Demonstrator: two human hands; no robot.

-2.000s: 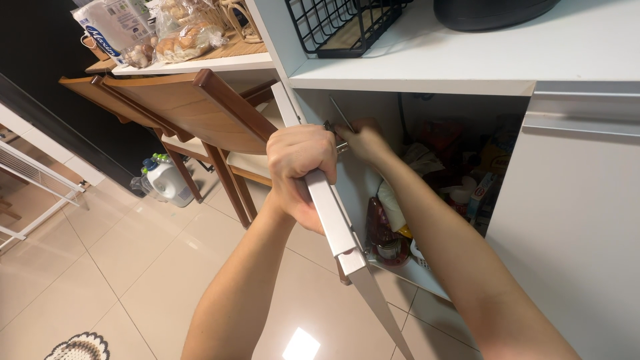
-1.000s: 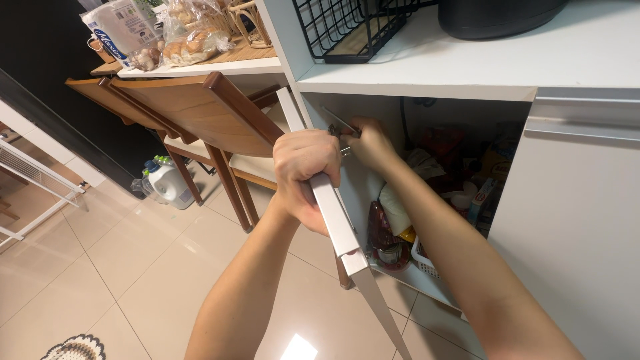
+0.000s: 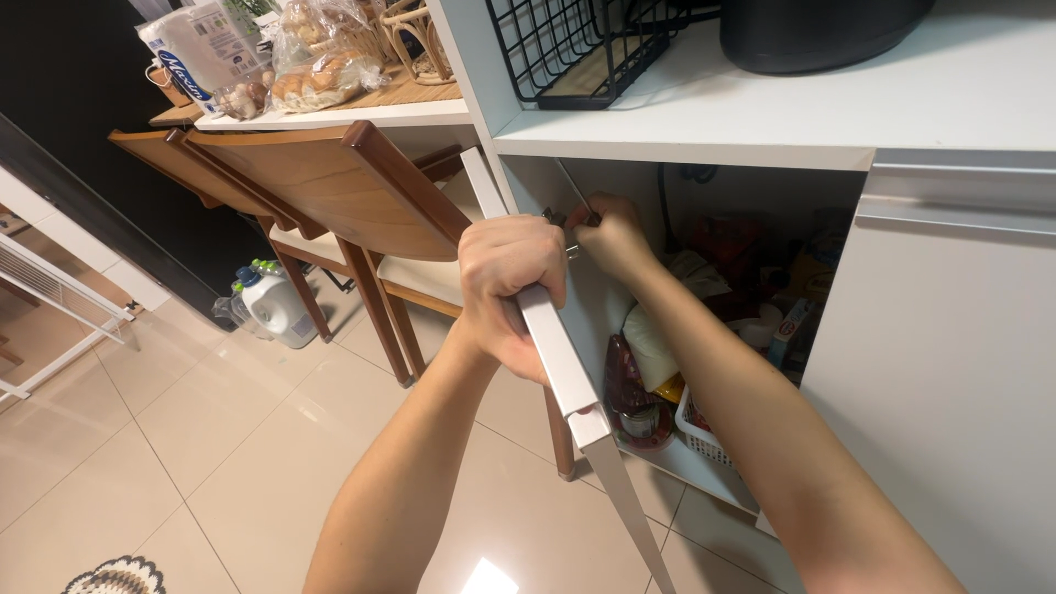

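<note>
My left hand (image 3: 511,285) grips the top edge of a white cabinet door (image 3: 561,355), which stands open. Inside the cabinet, near its left side wall, my right hand (image 3: 615,235) holds a thin metal tool (image 3: 575,183), perhaps a screwdriver; its shaft points up and left from the fingers. Beside these fingers a metal hinge (image 3: 554,218) shows between the door and the side wall, partly hidden by both hands. Whether the tool touches the hinge cannot be told.
Packaged goods and a white plastic basket (image 3: 701,433) fill the cabinet's lower part. Wooden chairs (image 3: 322,190) stand behind the door. A black wire basket (image 3: 577,58) and a black appliance (image 3: 817,33) rest on the countertop (image 3: 742,115). Plastic jugs (image 3: 276,305) stand on the floor.
My right hand and the thin tool have shifted and turned slightly beside the hinge. My left hand keeps its grip on the door edge.
</note>
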